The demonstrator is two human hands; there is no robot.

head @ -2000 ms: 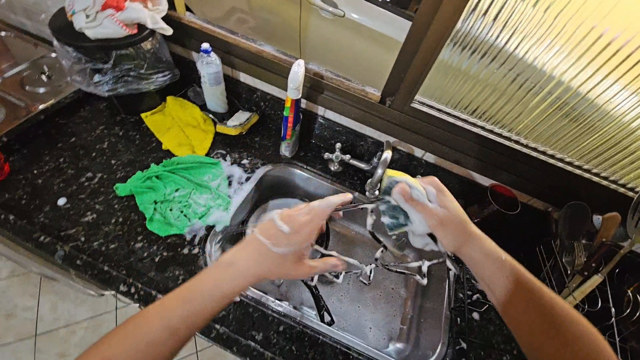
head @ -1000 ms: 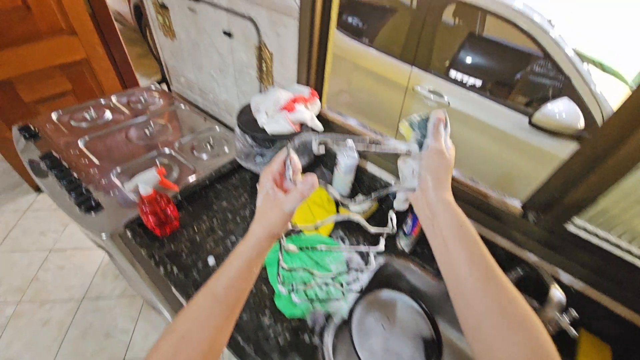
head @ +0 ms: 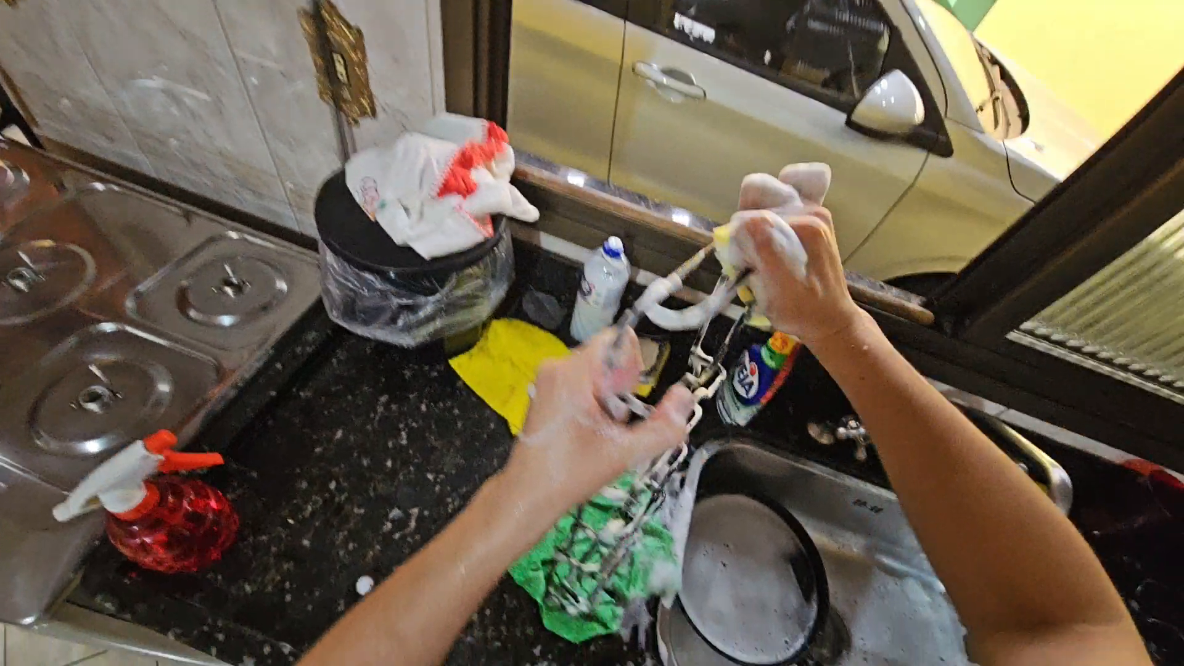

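Observation:
My left hand grips one side of a soapy metal wire rack, raised above the counter. My right hand, foamy on the fingers, presses a yellow sponge against the rack's upper part. Below the rack lies a wet green cloth with suds on it, at the left edge of the steel sink. A dark-rimmed round pan sits in the sink. The rack's far parts are blurred and partly hidden by my hands.
Behind my hands stand a white bottle and a cleaner bottle. A yellow cloth lies near a plastic-wrapped bin topped with a white-and-red cloth. A red spray bottle is left, beside the stove.
Both hands have lifted the rack from over the sink, where it was two seconds ago, and hold it up. The view has swung left toward the stove.

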